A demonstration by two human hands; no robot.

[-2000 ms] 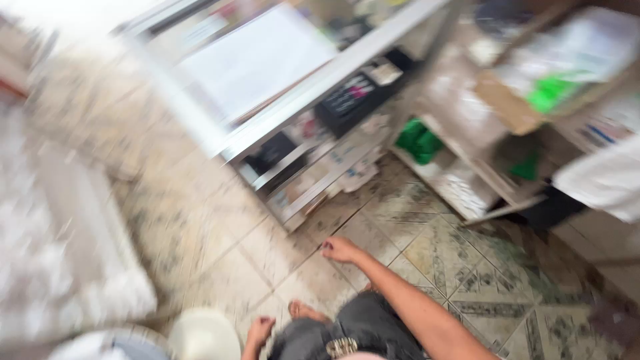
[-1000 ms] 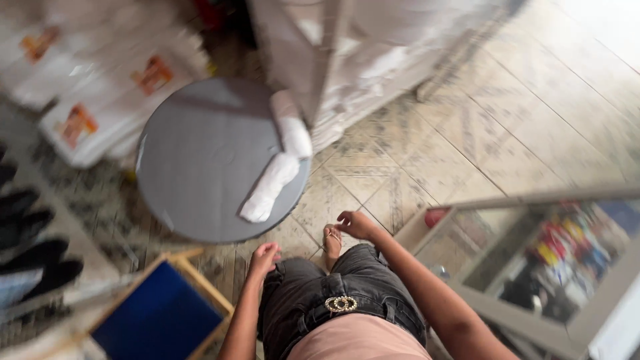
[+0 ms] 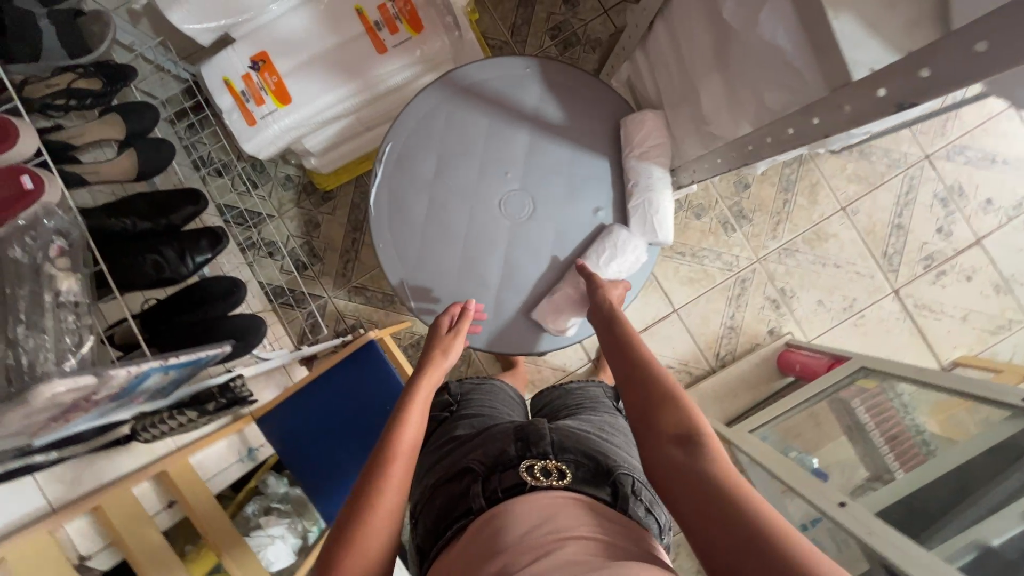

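A round grey tabletop (image 3: pixel 480 168) stands right in front of me. On its near right part lies a white wrapped roll (image 3: pixel 612 254), and a second white roll (image 3: pixel 650 180) rests along the right rim, its end close to the first. My right hand (image 3: pixel 606 292) is at the near roll, thumb lying over its side; how firmly the fingers hold it is hidden. My left hand (image 3: pixel 458 332) is by the near left edge of the tabletop, fingers apart, holding nothing.
Left stands a wire rack with black shoes (image 3: pixel 160 252). White plastic packs with orange labels (image 3: pixel 336 72) lie beyond the tabletop. A blue-seated wooden chair (image 3: pixel 332 432) is near left, a glass display case (image 3: pixel 904 432) near right, and a perforated metal shelf post (image 3: pixel 824 100) upper right.
The view has swung from the display case to the round tabletop. My right hand has moved from beside the tabletop to the near roll. My left hand has come up to the tabletop's edge.
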